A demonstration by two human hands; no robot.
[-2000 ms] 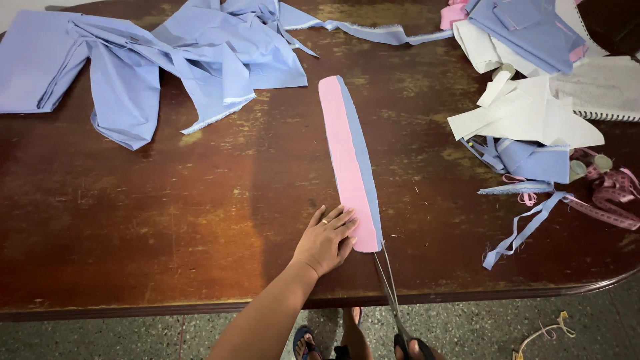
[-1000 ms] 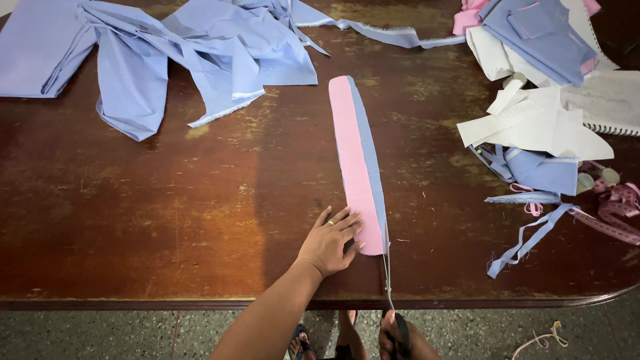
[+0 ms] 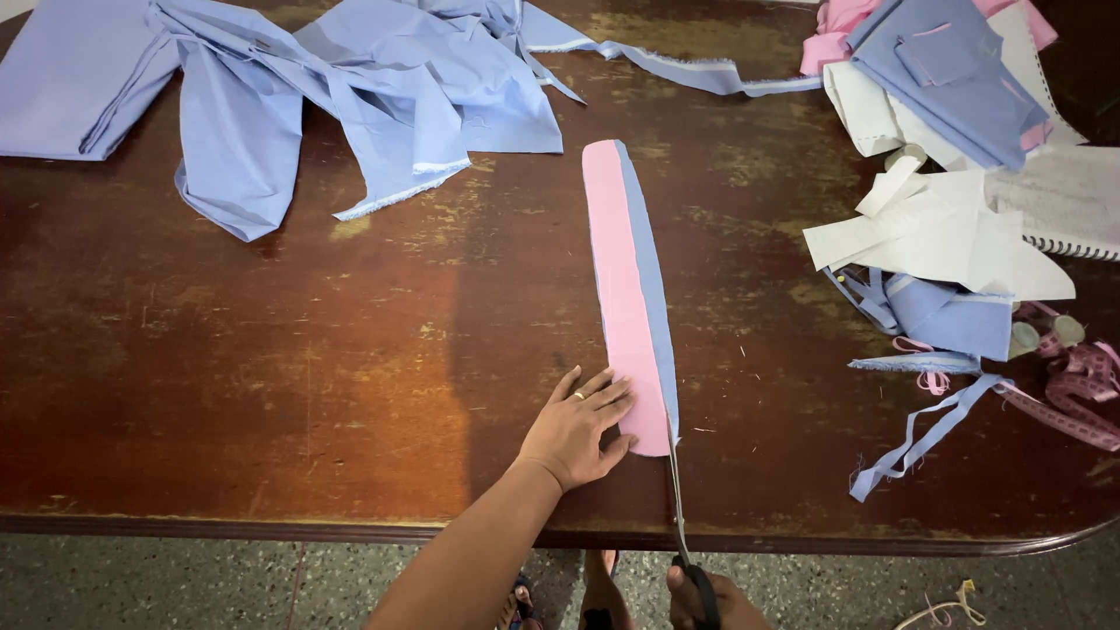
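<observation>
A long pink fabric piece (image 3: pixel 623 289) lies over a blue fabric piece (image 3: pixel 652 271), which shows along its right side. My left hand (image 3: pixel 577 427), with a ring on one finger, rests spread on the lower left part of the pink piece and the table. In my right hand (image 3: pixel 713 599), below the table's front edge, are the black handles of metal scissors (image 3: pixel 677 499). The blades point away from me and meet the lower right edge of the fabric, close together, with the blue edge strip beside them.
Crumpled blue cloth (image 3: pixel 236 131) covers the back left of the wooden table (image 3: pixel 262 367). At right are folded blue fabric (image 3: pixel 945 79), white paper pieces (image 3: pixel 945 227), a spiral notebook (image 3: pixel 1067 197), blue scraps (image 3: pixel 949 315) and a pink measuring tape (image 3: pixel 1067 416).
The scissors' blades, apart at the fabric's lower end two seconds ago, have moved up along its right edge and come close together. My left hand still rests on the pink piece.
</observation>
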